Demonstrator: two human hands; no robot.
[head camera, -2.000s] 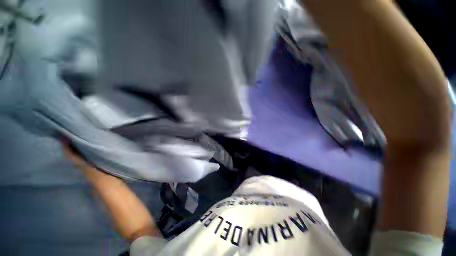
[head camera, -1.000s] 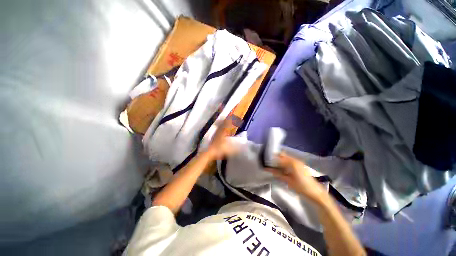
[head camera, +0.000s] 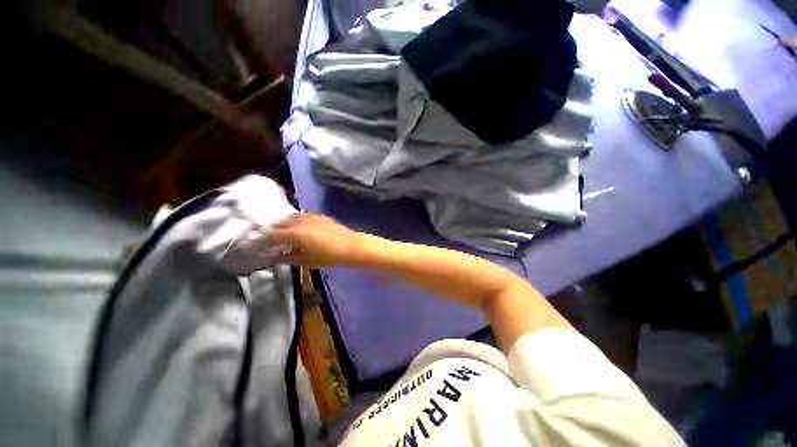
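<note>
A light grey garment with narrow black stripes (head camera: 205, 323) hangs bunched at the lower left. My right hand (head camera: 310, 240) grips its upper edge, with the arm stretched across from the right. My left hand is not in view. A pile of light grey cloth pieces (head camera: 489, 201) lies on the purple-blue ironing table (head camera: 393, 323). A black panel (head camera: 494, 65) lies on top of the pile.
A steam iron (head camera: 657, 118) stands at the right of the ironing table, with a dark hose running right. An orange-brown carton (head camera: 322, 358) shows beside the table's left edge. Another carton with blue tape (head camera: 756, 249) is at the lower right.
The view has turned right, bringing the iron into view. The striped garment, earlier flat on the carton and across my front, now hangs raised at the left from my right hand. My left hand has left view.
</note>
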